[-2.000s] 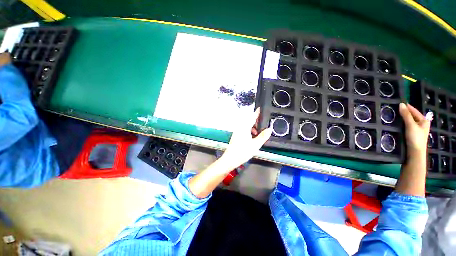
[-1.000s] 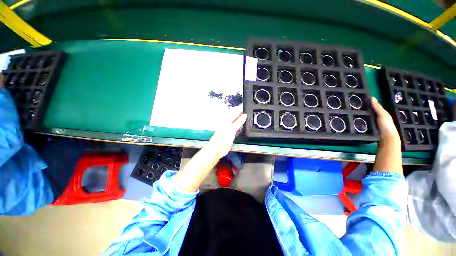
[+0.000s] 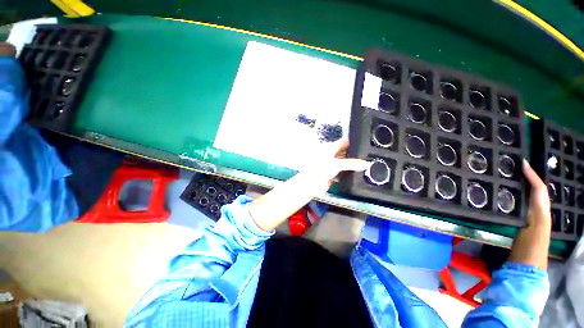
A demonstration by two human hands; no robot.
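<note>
A black foam tray (image 3: pixel 430 130) with square pockets, each holding a round black watch case (image 3: pixel 446 154), lies on the green bench to the right of the white paper sheet (image 3: pixel 275 83). A white label (image 3: pixel 371 90) is on its left edge. My left hand (image 3: pixel 333 168) holds the tray's lower left corner, its fingertips by the corner pocket. My right hand (image 3: pixel 538 194) holds the tray's right edge near the lower corner. Tiny black parts (image 3: pixel 330 132) lie in loose piles on the sheet, just left of the tray.
Another foam tray (image 3: pixel 563 179) stands at the right. One more tray (image 3: pixel 66 73) is at the far left beside a person in a blue smock (image 3: pixel 29 166). Below the bench are a tray (image 3: pixel 210 194), a red stool (image 3: pixel 131 195) and a blue stool (image 3: pixel 410 246).
The view has shifted and tilted. My left hand's fingers now reach over the tray's lower left corner instead of gripping only its side. My right hand still holds the right edge.
</note>
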